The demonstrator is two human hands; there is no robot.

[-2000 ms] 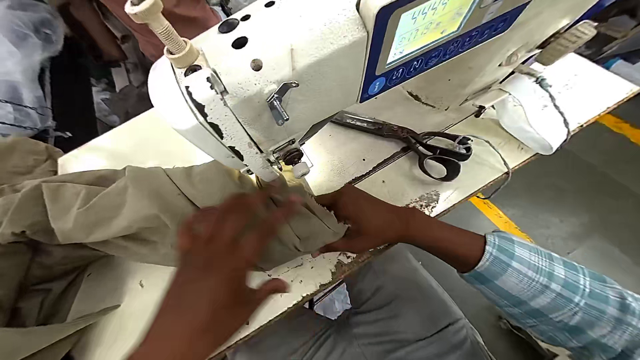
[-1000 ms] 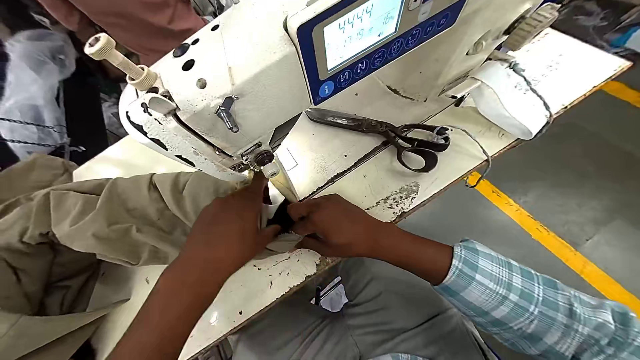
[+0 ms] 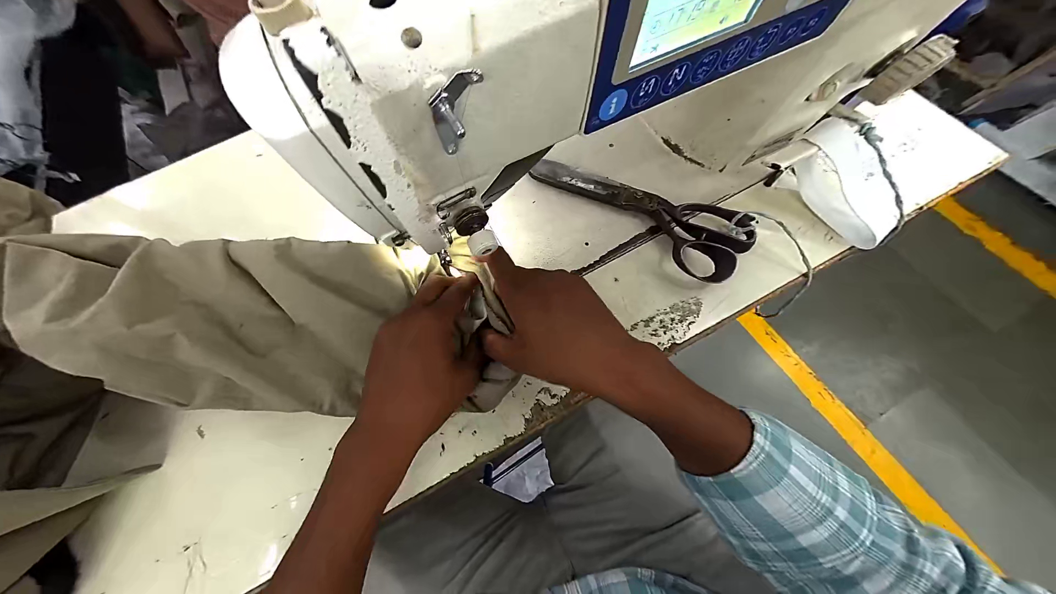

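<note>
A white industrial sewing machine stands over khaki fabric, which runs from the left up to the needle area. My left hand grips the fabric's gathered end just in front of the presser foot. Close beside it on the right, my right hand holds the folded edge, its index finger near a small white knob under the machine head. The fingertips and the cloth between the hands are partly hidden. Black-handled fabric scissors lie on the table right of the needle.
The worn white sewing table has its front edge near my lap. A white strip of material and a dark cord lie by the handwheel. More khaki cloth hangs at the left. A display panel is on the machine.
My left hand, blurred above the cloth two seconds ago, is now on it at the presser foot. A second ago a dark piece showed between my hands; now the khaki edge shows there. The view is closer.
</note>
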